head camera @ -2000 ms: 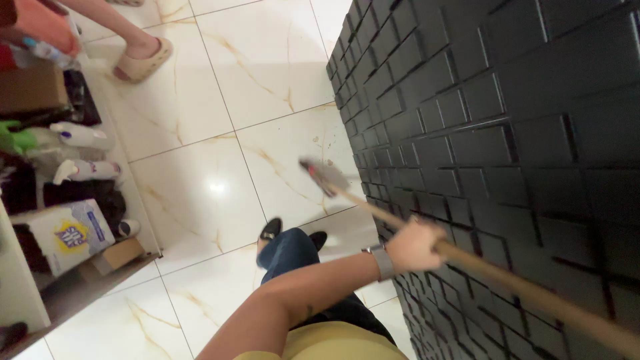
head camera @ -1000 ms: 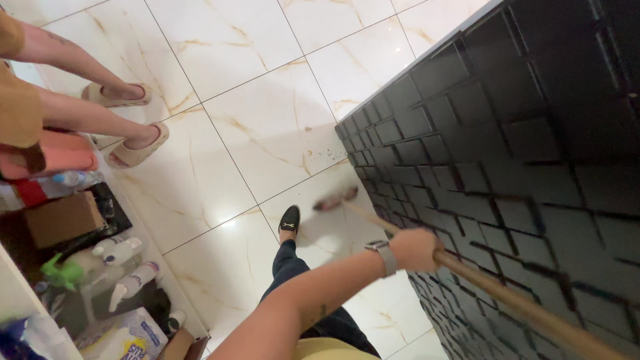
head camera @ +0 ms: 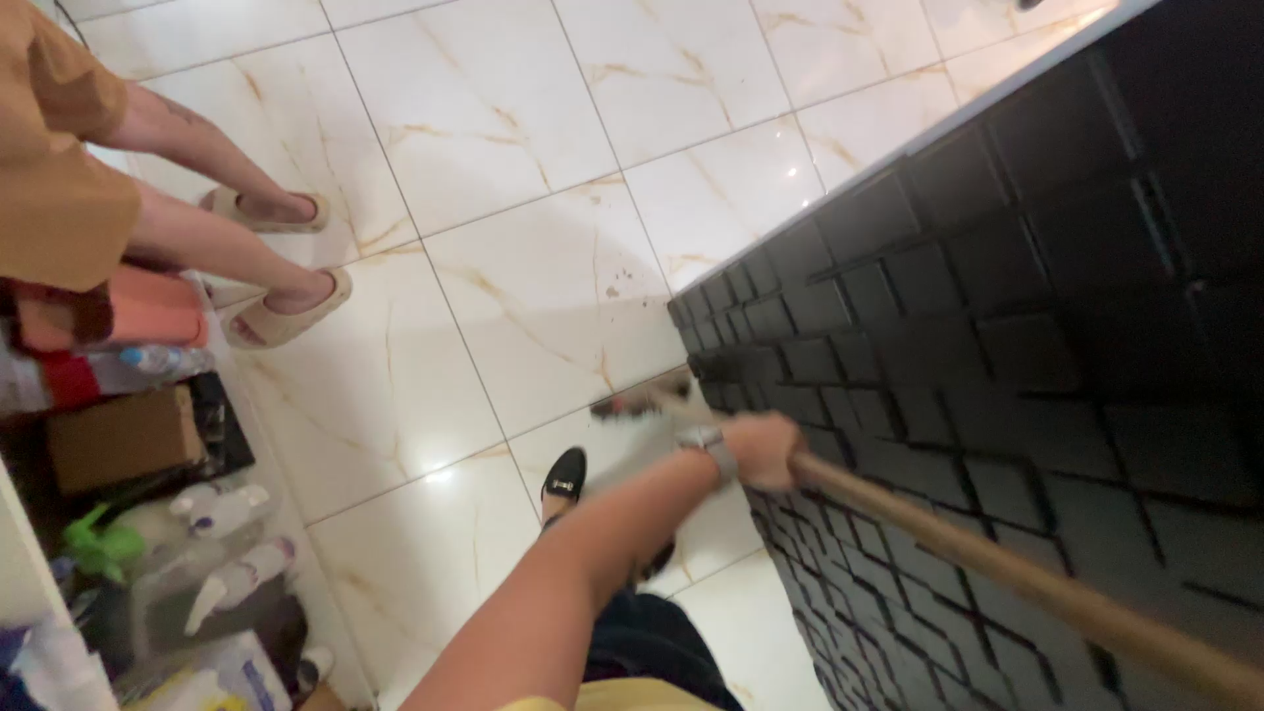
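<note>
My left hand point(head camera: 765, 451), with a grey-banded watch on its wrist, is closed around the wooden handle point(head camera: 987, 553) of a broom. The handle runs off past the lower right edge. Left of my hand, low over the floor, the broom's blurred head point(head camera: 640, 401) lies across a tile joint, just above my black shoe point(head camera: 565, 474). Small brown bits of dirt point(head camera: 614, 291) are scattered on the white veined floor tile beyond the head, near the corner of the black panelled counter. My right hand is out of view.
The black textured counter front point(head camera: 889, 326) rises close on the right. At the left, a person in beige slides point(head camera: 291, 311) stands by a low shelf holding spray bottles point(head camera: 242, 583), a cardboard box point(head camera: 128, 439) and a coral-coloured container point(head camera: 158, 306).
The broom head, still in my left hand's hold by the handle, has swung from near the counter's base toward my shoe and back a little. The view has shifted, showing more of the other person.
</note>
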